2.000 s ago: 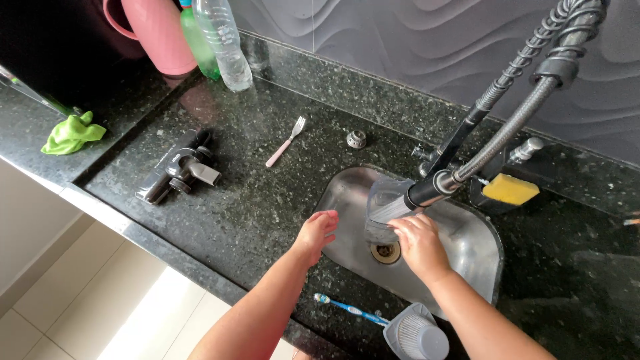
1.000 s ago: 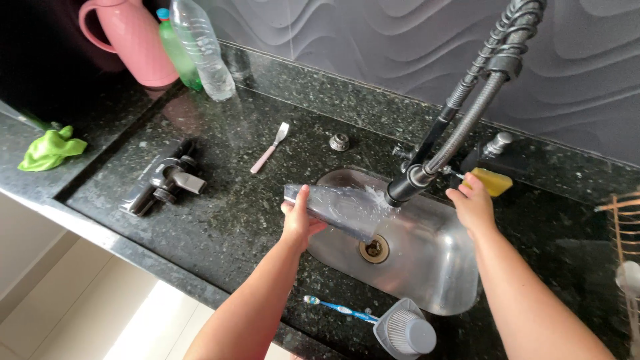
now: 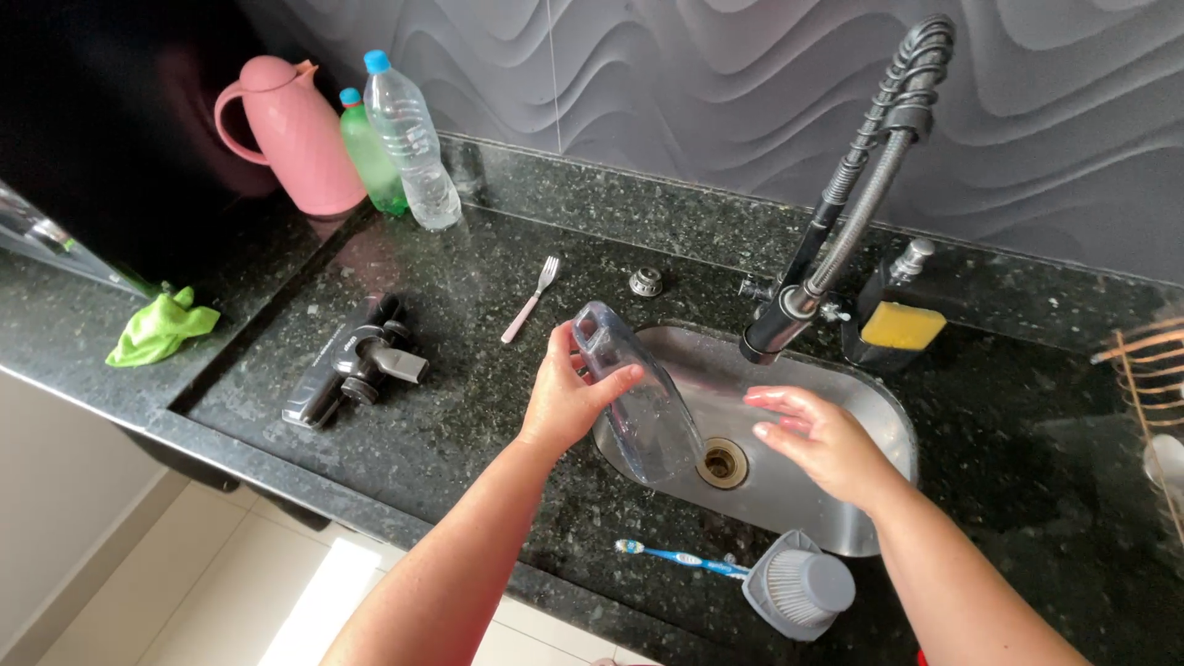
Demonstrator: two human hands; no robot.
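Note:
My left hand [image 3: 573, 393] grips a clear smoky plastic container [image 3: 652, 416], tilted over the left part of the stainless steel sink [image 3: 832, 444]. To its right, my right hand [image 3: 814, 439] hovers over the basin with fingers apart, holding nothing. The spout of the black spring-neck faucet [image 3: 772, 333] hangs behind and between the hands, and no stream shows below it. Near the front rim lie a blue and white toothbrush [image 3: 684, 559] and a grey pleated filter [image 3: 800, 587], end to end.
Left of the sink are a fork [image 3: 532, 301] and black vacuum cleaner parts [image 3: 361, 361]. A drain strainer [image 3: 646, 281] sits behind the basin. Farther left stand a pink thermal jug [image 3: 296, 139], two plastic bottles [image 3: 416, 148] and a green cloth [image 3: 162, 328]. At right are a sponge holder [image 3: 874, 338] and a wire rack [image 3: 1147, 370].
My right hand has moved from beside the sponge and faucet to over the basin. The container, in my left hand, has gone from lying nearly level under the running spout to a steeper tilt.

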